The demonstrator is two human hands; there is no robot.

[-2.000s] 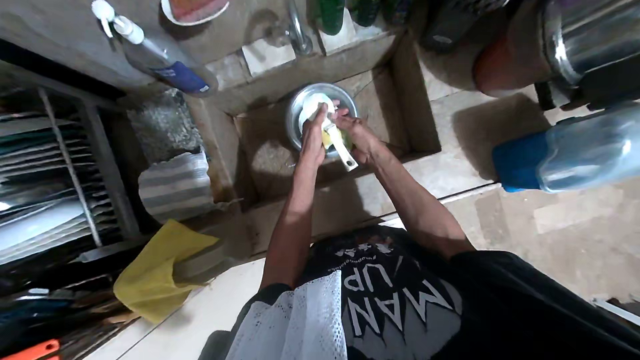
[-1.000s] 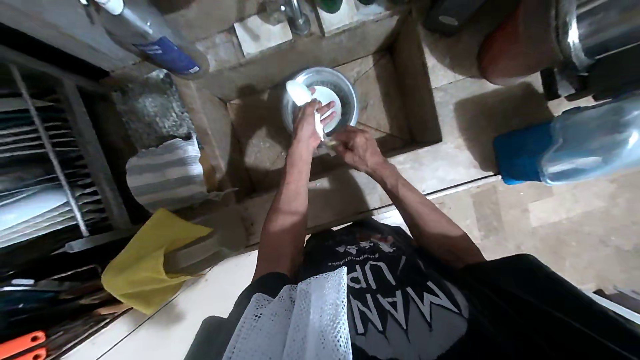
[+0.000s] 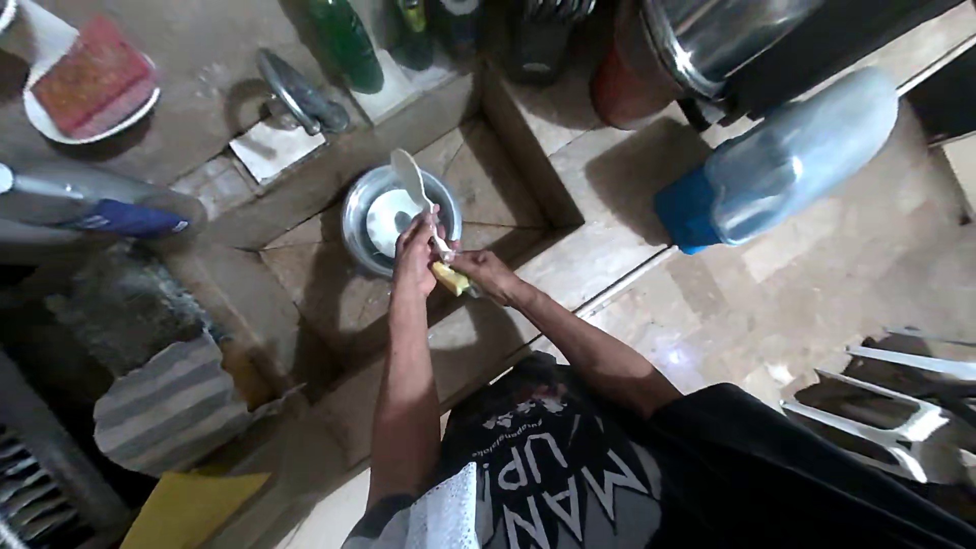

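My left hand [image 3: 415, 255] grips the handle of a white rice paddle [image 3: 410, 180], its broad end pointing up and away over a metal bowl [image 3: 357, 244]. A white round piece [image 3: 385, 217] lies in the bowl. My right hand [image 3: 488, 274] is at the lower end of the handle, with a yellow and green sponge [image 3: 450, 279] just below its fingers and beside the left hand. Whether the right fingers hold the handle end or the sponge is hard to tell. The bowl stands in a tiled sink [image 3: 507, 175].
Behind the sink are a faucet [image 3: 293, 95] and a green bottle [image 3: 347, 46]. A pink sponge on a white dish [image 3: 91, 84] and a pump bottle [image 3: 114, 210] are at left. A blue container [image 3: 690, 213] lies right, a striped cloth [image 3: 171, 404] lower left.
The rice paddle's broad end now points away from me; two seconds ago its handle pointed toward me across the bowl. The right hand has moved down to the handle's end. The view has shifted.
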